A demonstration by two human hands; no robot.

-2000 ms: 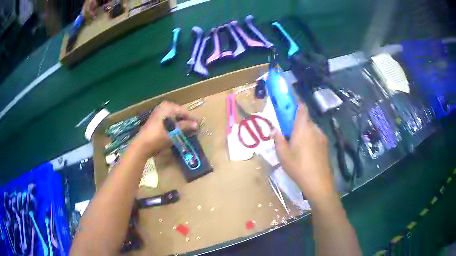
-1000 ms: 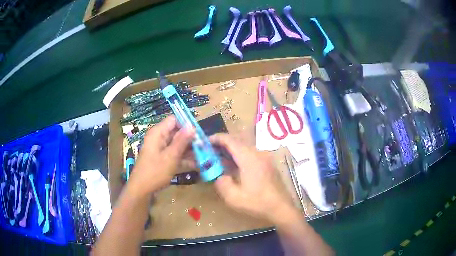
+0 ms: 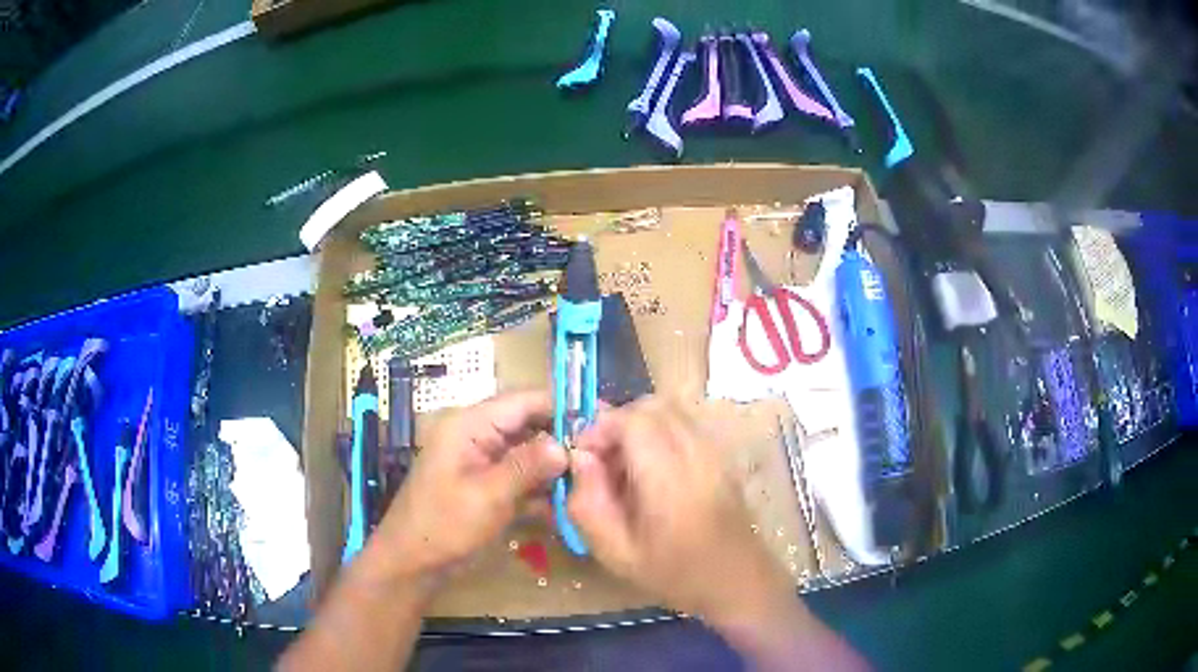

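Observation:
A light-blue pen unit (image 3: 576, 355) with a black tapered tip stands out upright in the picture, tip away from me, above the cardboard tray. Its open inside faces up. My left hand (image 3: 480, 479) holds it from the left near its lower half. My right hand (image 3: 664, 492) has its fingertips at the unit's lower inside; whether they pinch a small part is hidden. The black block (image 3: 615, 344) lies partly behind the unit.
The tray (image 3: 631, 187) holds circuit boards (image 3: 453, 263), red scissors (image 3: 784, 331), a pink strip (image 3: 727, 269), the blue electric screwdriver (image 3: 874, 348) and another blue unit (image 3: 360, 460). A blue bin (image 3: 164, 460) stands left. Coloured shells (image 3: 736, 82) lie beyond the tray.
The screwdriver has gone from my right hand to the tray's right side. The pen unit has turned from slanted to nearly straight, its open side now up, with both hands close together at it.

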